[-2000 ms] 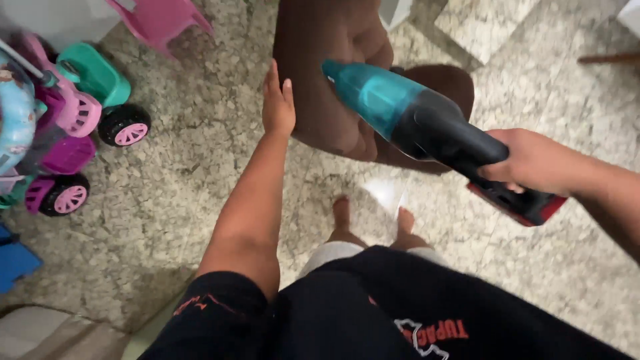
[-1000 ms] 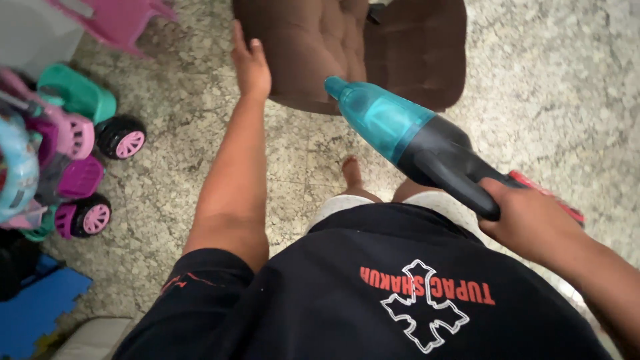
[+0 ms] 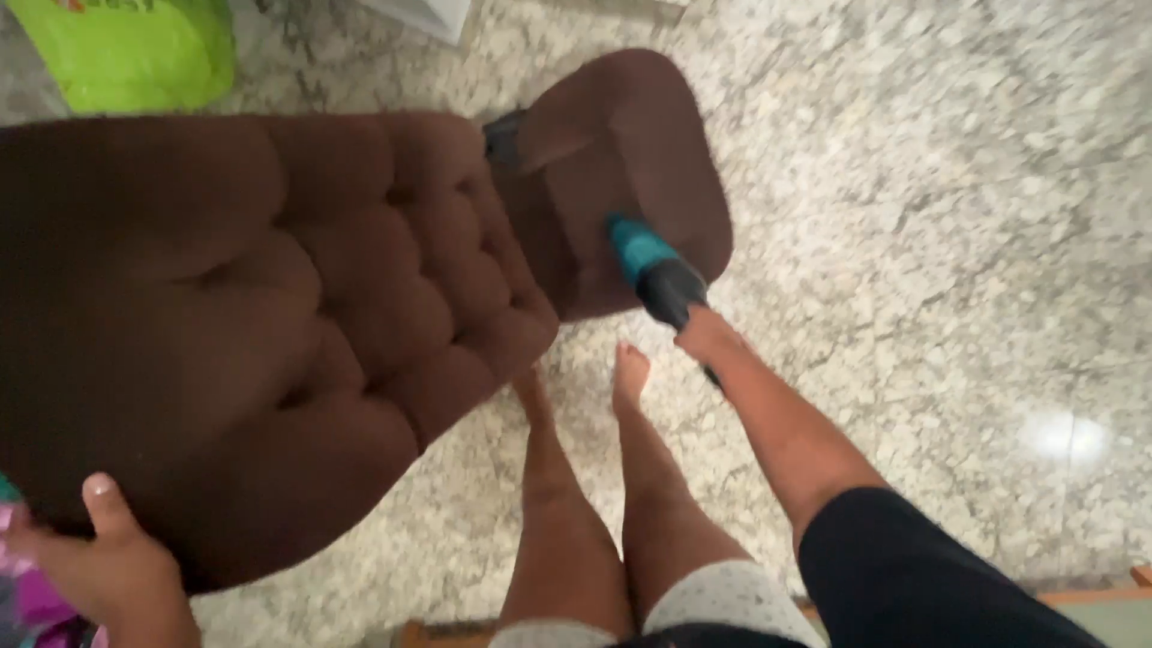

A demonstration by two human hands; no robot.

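Note:
A brown tufted office chair fills the left and middle of the head view, its large backrest (image 3: 351, 270) on the left and its smaller seat (image 3: 666, 171) to the right, with a dark bracket (image 3: 504, 139) between them. My right hand (image 3: 711, 337) grips a teal and black handheld vacuum (image 3: 661, 274), whose nozzle lies over the seat; whether it touches the fabric cannot be told. At the lower left, my left hand (image 3: 108, 567) rests against the backrest's edge, thumb raised and fingers partly out of frame.
My bare feet (image 3: 632, 369) stand on the speckled stone floor (image 3: 900, 270) just below the chair. A lime-green bag (image 3: 135, 54) lies at the upper left, and a white object (image 3: 432, 18) at the top. Pink and purple toy parts (image 3: 40, 598) show at the lower left edge.
The vacuum nozzle has moved from the backrest to the seat. More of the chair now shows, and it has turned relative to the view. The view has shifted strongly.

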